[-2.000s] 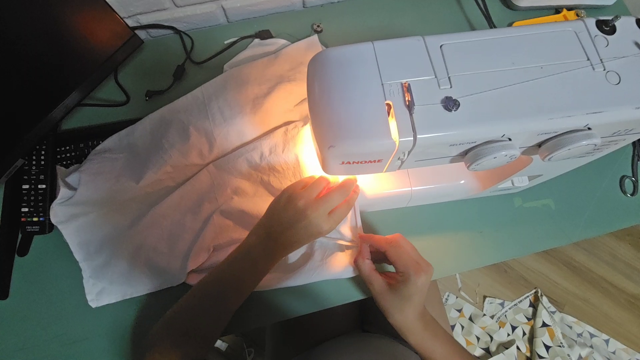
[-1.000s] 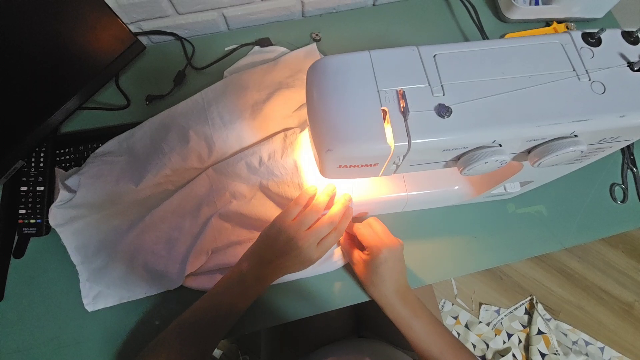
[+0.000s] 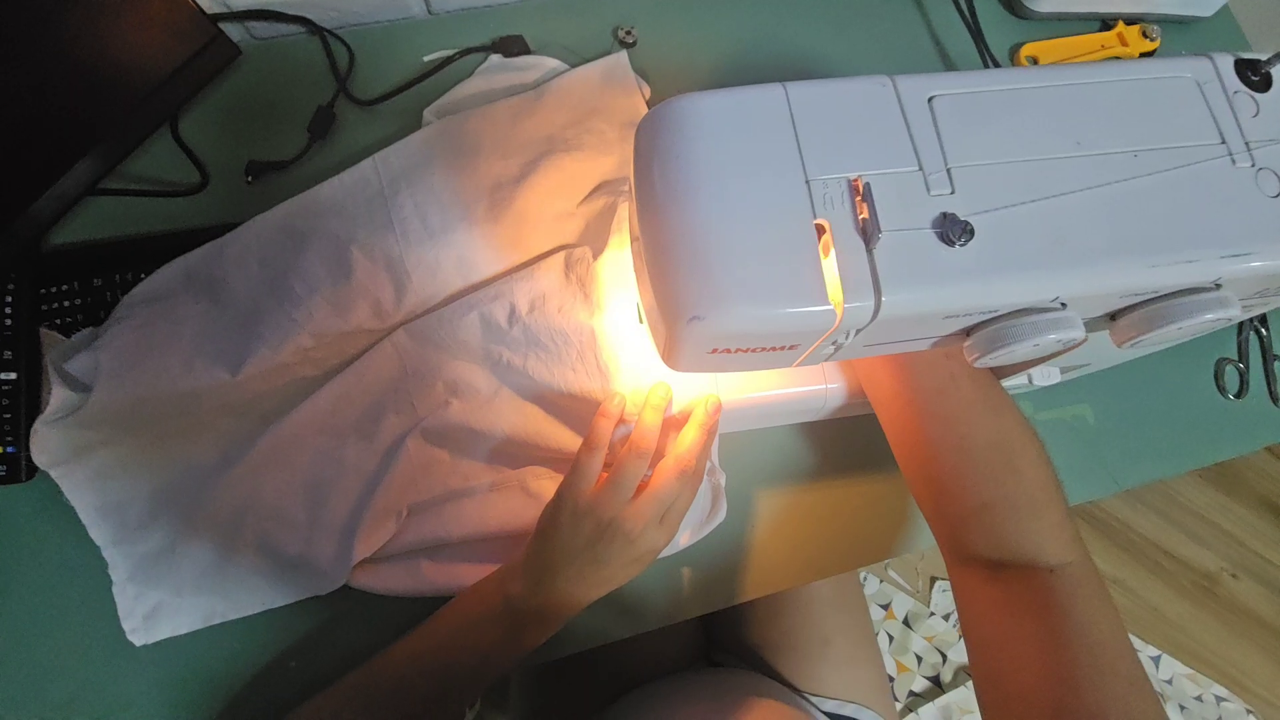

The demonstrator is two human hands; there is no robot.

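Note:
A white Janome sewing machine (image 3: 740,230) stands on the green table, its lamp lighting the work area. White fabric (image 3: 300,400) lies in folds to the left of the machine and runs up to its needle area, which the head of the machine hides. My left hand (image 3: 625,490) rests on the fabric just in front of the machine head, fingers slightly apart and pressing down on the cloth. My right forearm reaches under the arm of the machine; the right hand itself is hidden behind it.
A monitor (image 3: 90,90) and a black keyboard (image 3: 90,295) are at the left, with black cables (image 3: 345,75) behind the fabric. A yellow rotary cutter (image 3: 1085,45) lies behind the machine and scissors (image 3: 1245,360) at the right. Patterned fabric (image 3: 915,640) is below the table edge.
My right hand has left the fabric edge beside my left hand and gone under the machine's arm, out of sight. My left hand stays on the fabric.

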